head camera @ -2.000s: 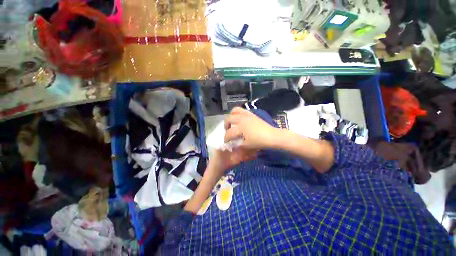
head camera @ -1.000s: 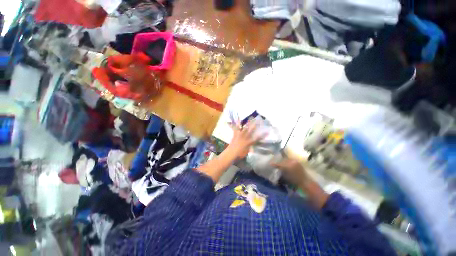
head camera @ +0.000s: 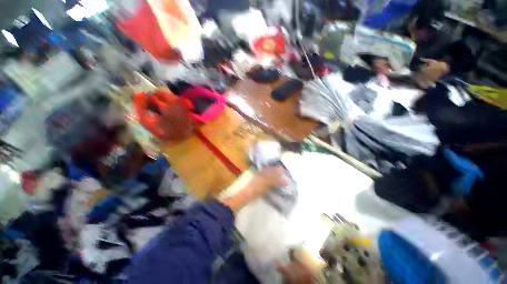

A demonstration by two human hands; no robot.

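Note:
The frame is blurred. A grey-white cloth bundle (head camera: 267,219) lies at the near left part of the white machine table (head camera: 328,177). My left hand (head camera: 259,186) is on its upper part, arm reaching in from the lower left; whether the fingers grip or only press cannot be told. My right hand (head camera: 300,270) is small and blurred at the bottom edge, by the bundle's lower end, partly cut off. The cream machine head (head camera: 353,252) stands right of it.
Cardboard under clear plastic (head camera: 214,155) with a red stripe lies left, with a red bag (head camera: 164,116) and pink basket (head camera: 205,105). A large grey-white bundle (head camera: 378,119) lies beyond the table. A blue and white round object (head camera: 414,252) is lower right. Another person's hand (head camera: 432,71) shows upper right.
The view has turned and tilted up, showing more of the workshop beyond the table. Both hands went from in front of my body to the cloth bundle on the table, which now sits lower in view.

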